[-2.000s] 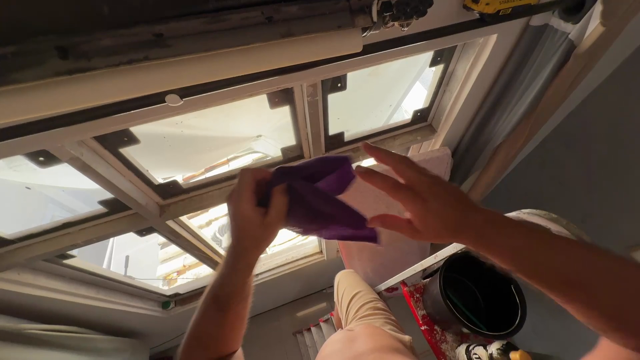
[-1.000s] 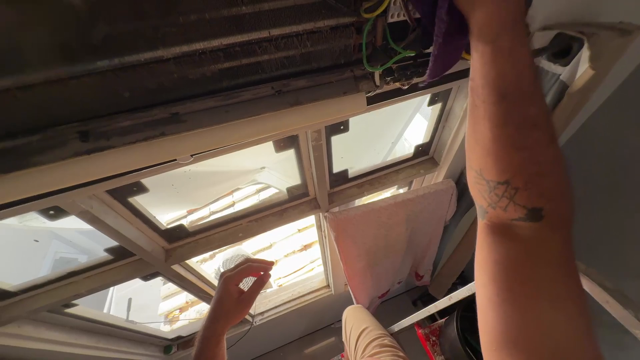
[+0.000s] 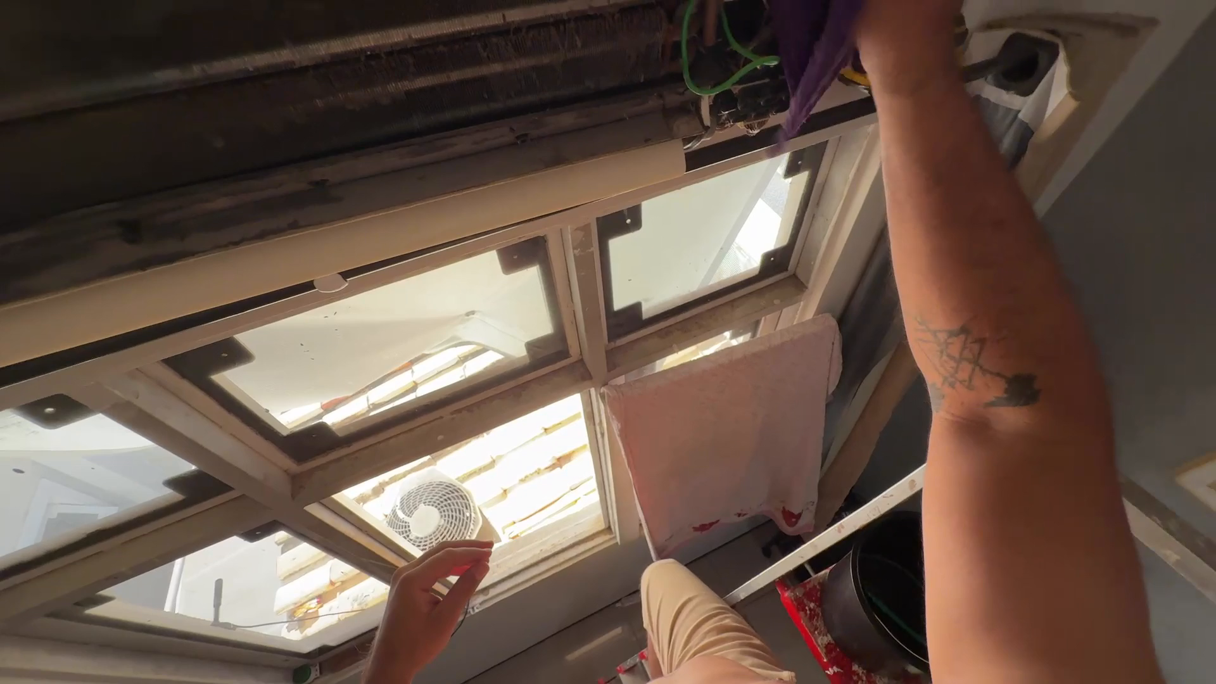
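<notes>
My right hand (image 3: 907,43) is raised at the top right, shut on a purple cloth (image 3: 809,62) beside the wires at the end of a dark, dusty wall unit, apparently an opened air conditioner (image 3: 380,85). A green wire (image 3: 727,85) loops out left of the cloth. The fingertips of the right hand are hidden at the frame's top edge. Low in the middle, my left hand (image 3: 427,608) is in front of the window, its fingers bent and thumb near the fingertips. No object shows in it.
White-framed windows (image 3: 587,313) run below the unit, with an outdoor fan unit (image 3: 432,510) and roof tiles beyond. A stained pale cloth (image 3: 722,432) hangs on the right. A black bucket (image 3: 879,594) stands low right, near a white rail (image 3: 826,537).
Two seconds ago both hands were at the purple cloth before the windows. My right hand has carried it up to the wiring, while my left hand has come away and is lower.
</notes>
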